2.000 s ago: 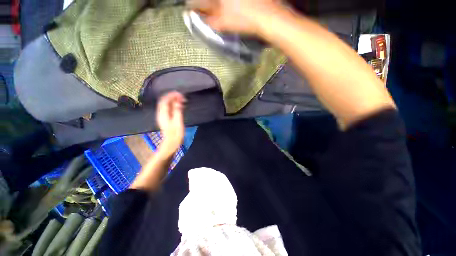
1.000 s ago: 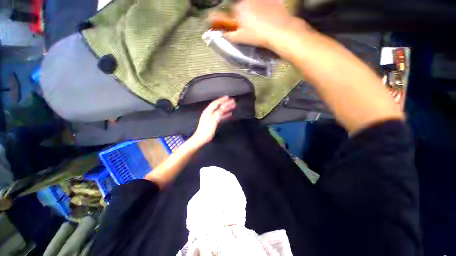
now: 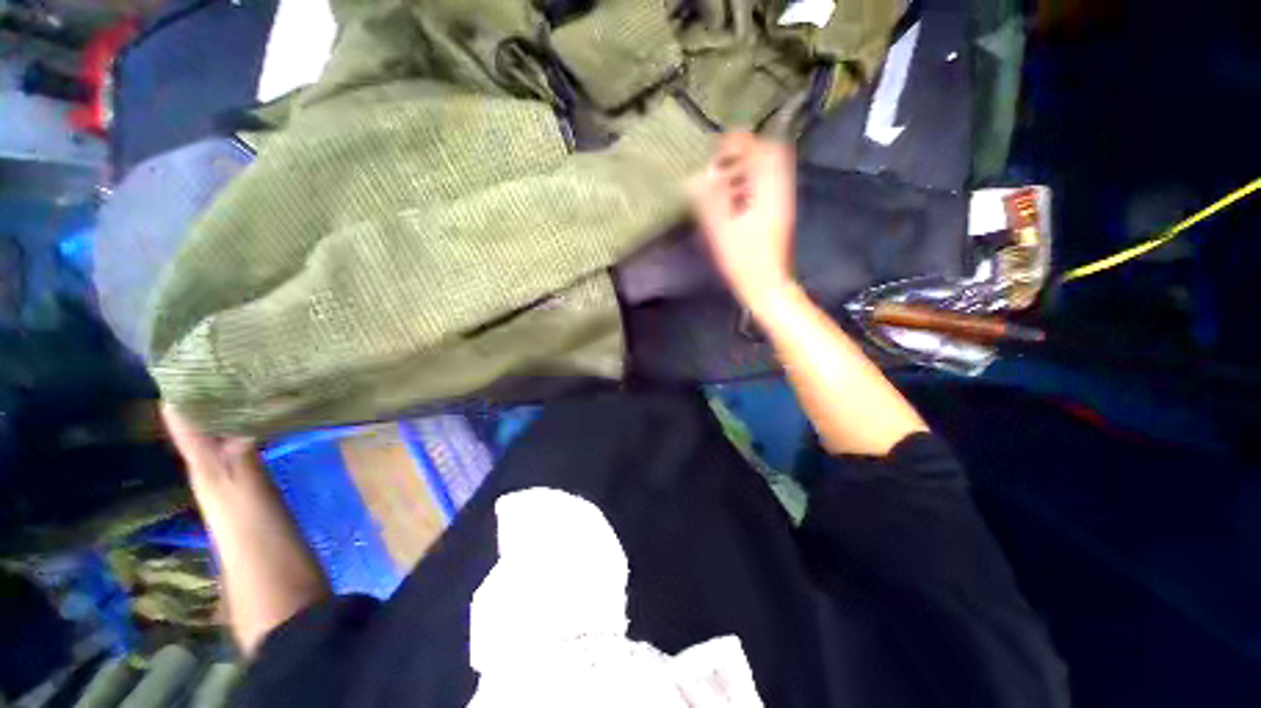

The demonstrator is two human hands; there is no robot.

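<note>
The olive-green textured jacket (image 3: 415, 208) lies over the grey padded board (image 3: 152, 221), its ribbed cloth spread to the board's left end. My left hand (image 3: 208, 440) is at the cloth's lower left corner, its fingers partly hidden by the edge they hold. My right hand (image 3: 747, 201) is blurred at the cloth's right part, below the bunched upper part; its fingers are bent and its grip is unclear. The silver steam iron (image 3: 933, 325) with a brown handle lies at the board's right end, apart from my hands.
A blue plastic crate (image 3: 332, 505) stands below the board at the left. Rolled green garments (image 3: 159, 685) are at the lower left. A yellow cord (image 3: 1162, 235) runs at the right. White pieces lie behind the jacket.
My right hand has let go of the iron, which now lies at the right. My left hand has moved far left onto the cloth. The jacket is rearranged and the curved dark-edged opening no longer shows.
</note>
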